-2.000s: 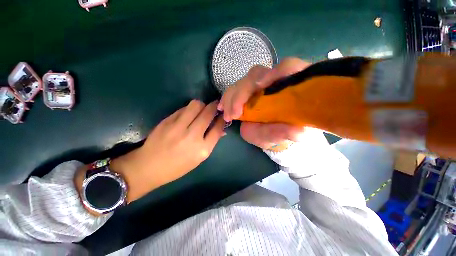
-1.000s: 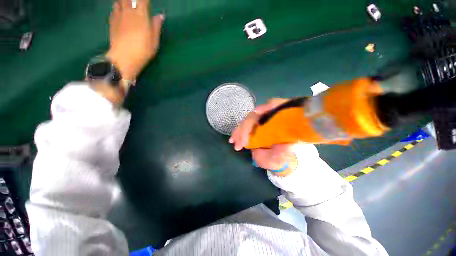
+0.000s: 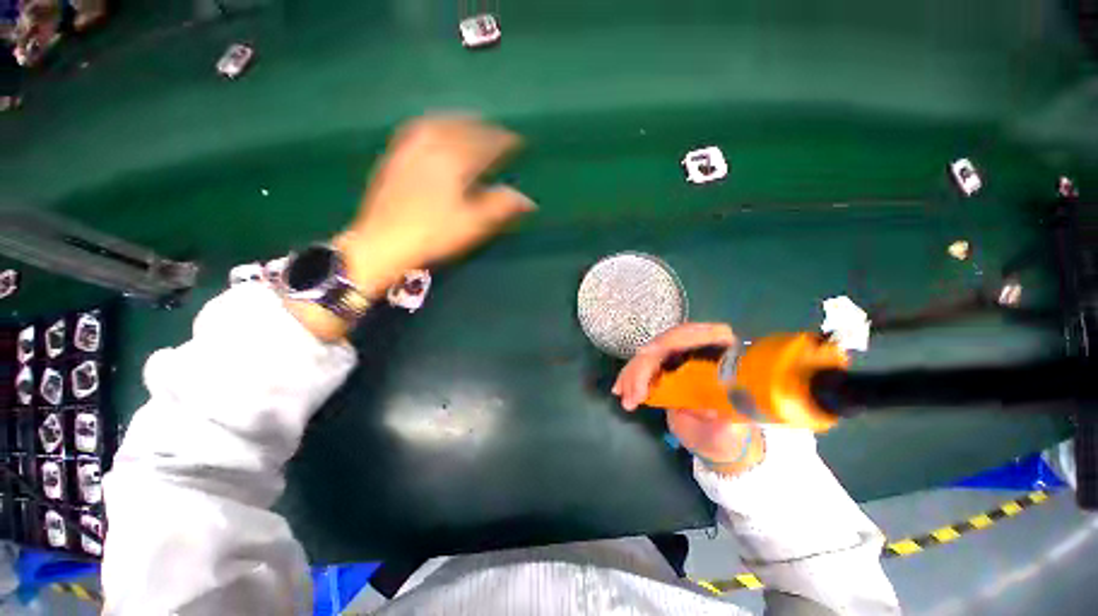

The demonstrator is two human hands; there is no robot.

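Observation:
My right hand [image 3: 677, 373] holds the orange electric screwdriver [image 3: 783, 383], its black rear end and cable pointing right; its tip is hidden. The round silver-grey perforated screw dish [image 3: 632, 304] lies on the green mat just beyond that hand. My left hand [image 3: 440, 193] is raised over the mat at upper left of centre, blurred, fingers apart, with nothing seen in it. A pink-rimmed device housing [image 3: 411, 290] lies beside my left wrist, and more housings [image 3: 246, 274] are partly hidden behind the watch and sleeve.
Single housings lie at the far side [image 3: 704, 165], [image 3: 480, 31]. A black component tray [image 3: 70, 421] with filled pockets is at the left edge. A white scrap [image 3: 846, 324] and a tan scrap [image 3: 958, 249] lie at right. A grey metal bar [image 3: 96, 250] stretches in from the left.
My left hand has left the work at the screwdriver tip, reached far left, and now is back nearer the middle. The view has shifted, showing more tray. My right hand still holds the screwdriver.

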